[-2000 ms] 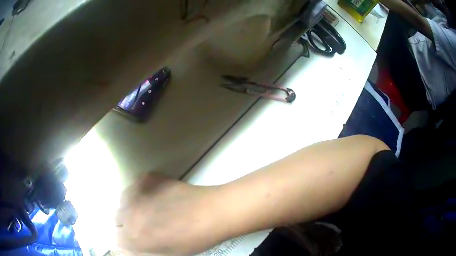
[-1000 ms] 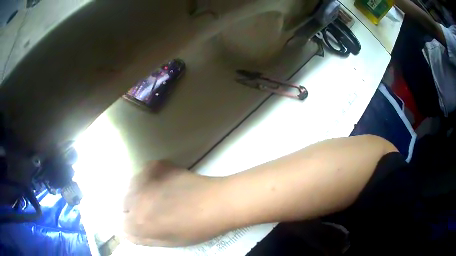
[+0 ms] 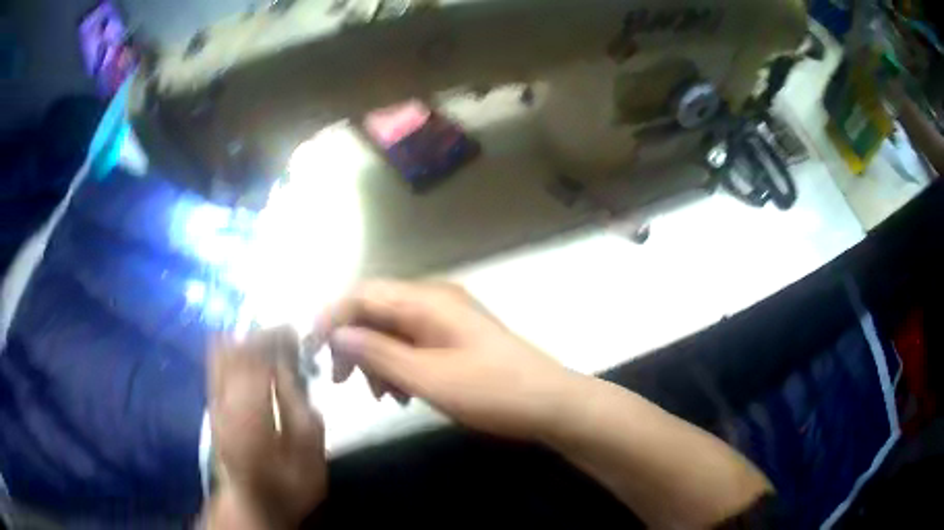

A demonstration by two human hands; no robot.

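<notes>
My right hand (image 3: 445,357) is in front of the machine, its thumb and fingertips pinched on a small metal piece (image 3: 308,354). My left hand (image 3: 264,430) is upright beside it and close to the piece; blur hides whether its fingers hold it too. The shiny navy quilted panel (image 3: 93,342) lies to the left of my hands, reaching up to the needle area, which is washed out by lamp glare. The beige sewing machine arm (image 3: 497,52) runs across the top.
A small device with a pink-red screen (image 3: 419,145) lies under the arm. Thread snips (image 3: 611,214) and black-handled scissors (image 3: 761,171) lie to the right, near a yellow-green bottle (image 3: 861,114). A phone (image 3: 104,47) stands behind. Navy fabric with a white strip (image 3: 818,414) hangs front right.
The view has swung left and back. My left hand has come into view, and my right hand has turned so its pinched fingertips and the metal piece show. The navy panel shows more fully.
</notes>
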